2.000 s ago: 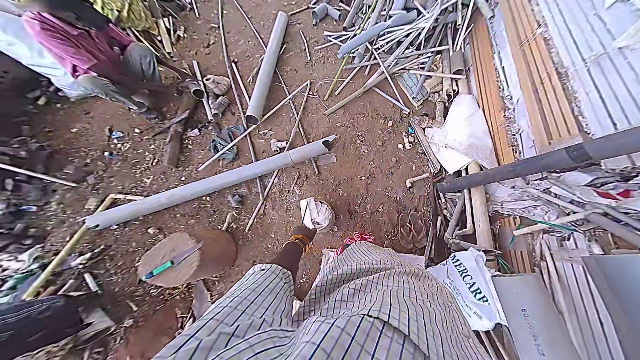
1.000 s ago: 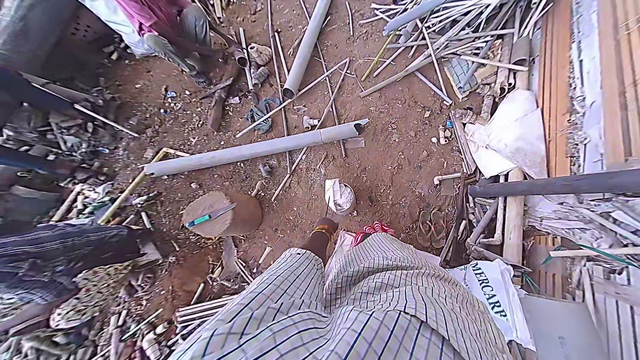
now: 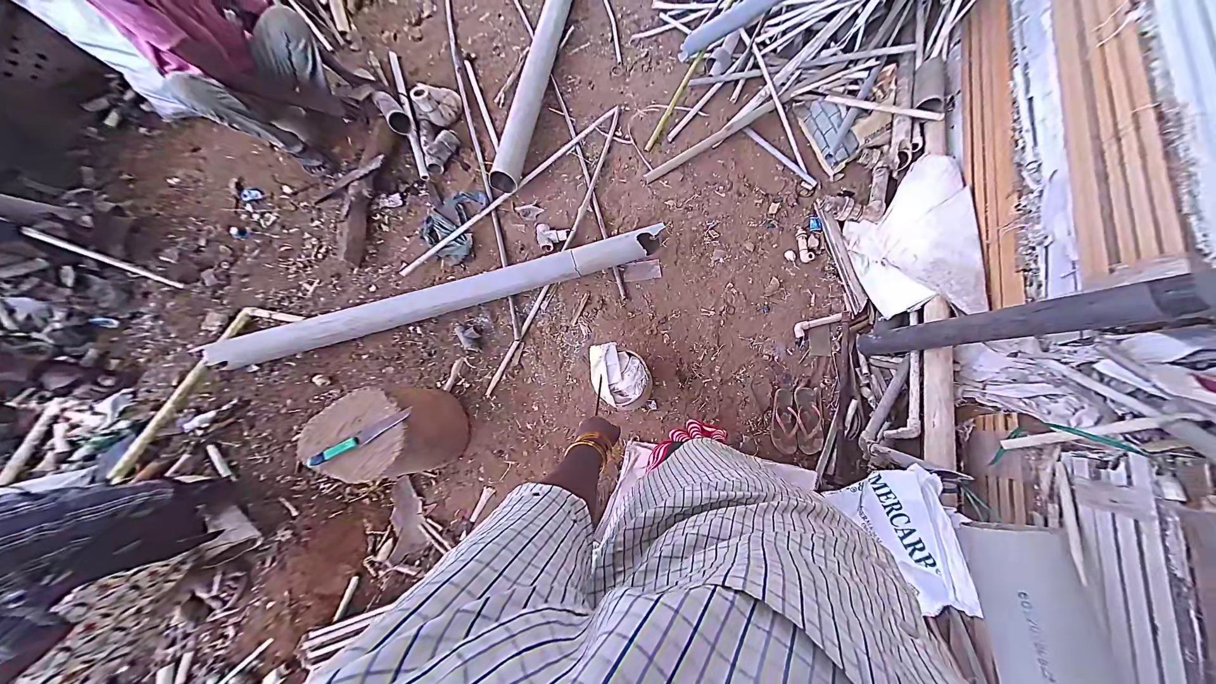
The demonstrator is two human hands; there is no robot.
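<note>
Neither my left hand nor my right hand is in view. My legs, in checked light cloth (image 3: 703, 560), fill the lower middle. Beyond the left knee a bare foot (image 3: 597, 432) with orange cords at the ankle shows beside a small round container (image 3: 635, 380) holding white material. To the left, a knife (image 3: 359, 442) with a green handle lies on the sawn face of a log block (image 3: 342, 465). A long grey pipe (image 3: 418, 309) lies across the soil, its right end broken or notched. Red-and-white striped cloth (image 3: 686, 434) shows by my knees.
A co-worker (image 3: 228, 57) crouches upper left near short pipe pieces (image 3: 391, 112). Another grey pipe (image 3: 532, 95) and thin sticks lie ahead. A pile of thin pipes (image 3: 788, 85) is upper right. A dark pole (image 3: 1035, 313) juts in from the right, above sandals (image 3: 796, 420) and a printed bag (image 3: 912, 537).
The view has shifted and turned between frames. The knife, log block and long grey pipe keep their places relative to one another.
</note>
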